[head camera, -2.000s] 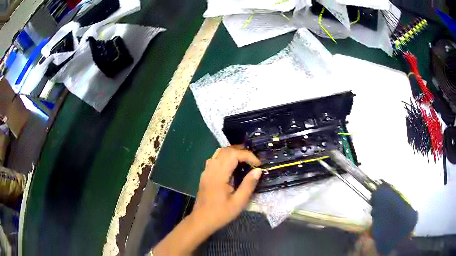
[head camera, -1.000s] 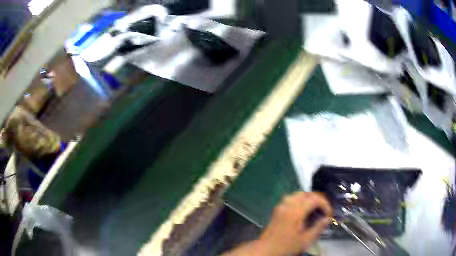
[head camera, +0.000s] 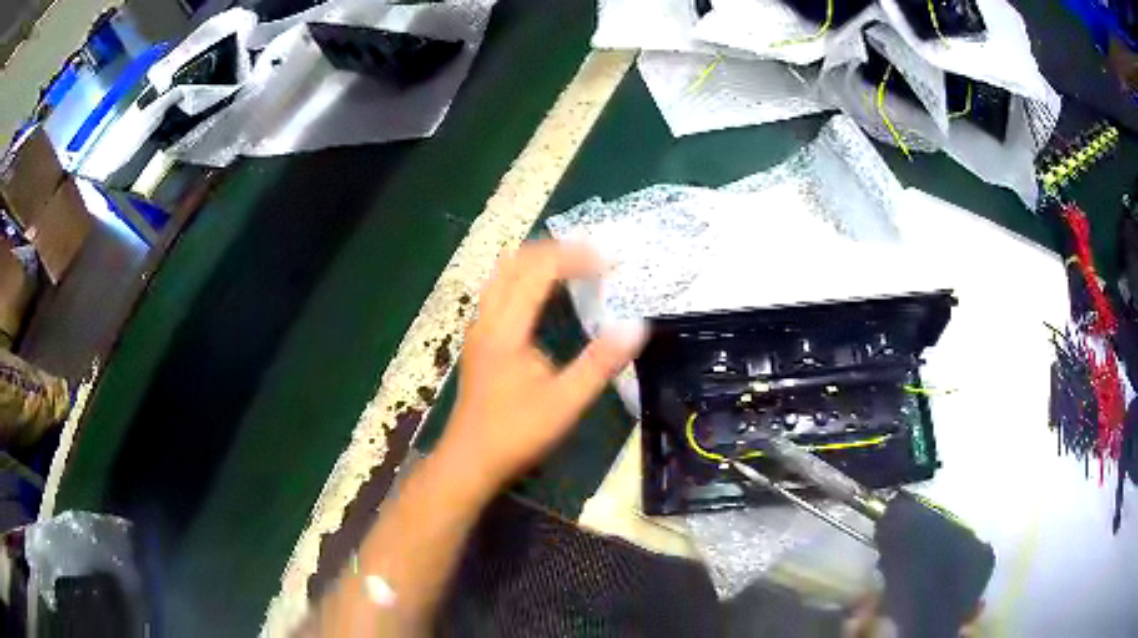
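A black plastic housing (head camera: 811, 337) lies open on bubble wrap (head camera: 661, 249) and a white sheet. A yellow wire (head camera: 799, 445) lies inside it, curved at the left end. My left hand (head camera: 518, 361) is raised at the housing's left, slightly blurred, thumb and fingers apart, holding nothing visible. My right hand (head camera: 867, 613) is mostly hidden at the bottom edge, around a dark soldering gun (head camera: 930, 561). The gun's barrel and thin rod reach into the housing, near the wire's left part. A green circuit board (head camera: 921, 436) shows at the right end.
A green conveyor (head camera: 287, 299) with a chipped cream rail (head camera: 505, 218) runs along the left, carrying wrapped black housings (head camera: 387, 52). More wrapped housings with yellow wires lie at the top. Red and black leads (head camera: 1098, 374) and a connector strip (head camera: 1079, 160) lie at right.
The view swung left and came back. My left hand has left the wire and lifted away from the housing. The wire's left end now curves; the gun tip sits further left in the housing.
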